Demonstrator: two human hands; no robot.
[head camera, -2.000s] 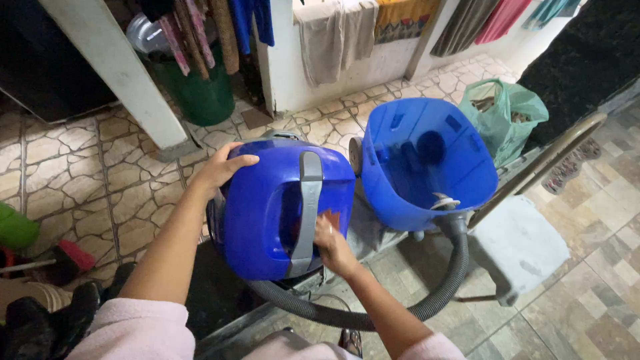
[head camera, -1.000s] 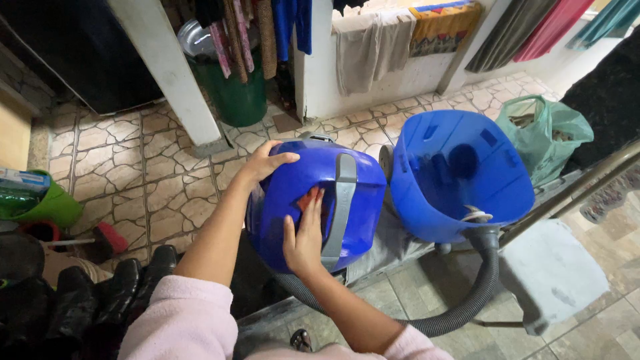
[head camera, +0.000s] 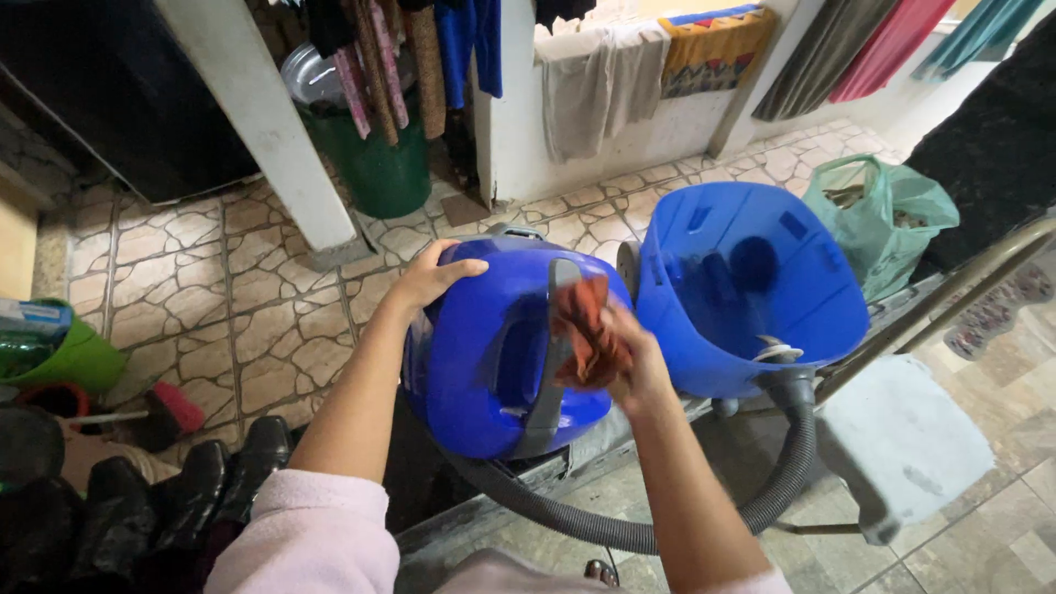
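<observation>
A blue plastic vacuum cleaner head (head camera: 487, 330) with a grey carry handle (head camera: 547, 388) rests on a dark ledge in front of me. My left hand (head camera: 433, 276) lies on its upper left edge, thumb over the blue top. Held in my right hand (head camera: 635, 355) is a crumpled orange-red cloth (head camera: 590, 334), blurred, over the right side of the handle. Just right of the head stands the open blue tank (head camera: 759, 289), with a ribbed grey hose (head camera: 577, 524) joined to its front and curving round below.
A padded grey seat (head camera: 903, 437) with a metal frame is at the right, below a green plastic bag (head camera: 883, 223). A green bin (head camera: 375, 165) stands behind a white post (head camera: 264, 115). Black boots (head camera: 194, 495) and a lime-green bucket (head camera: 78, 355) are at the left.
My right hand, pressed on the blue top a second ago, now appears farther right by the handle, with more of the cloth showing. My left hand stays on the upper left edge.
</observation>
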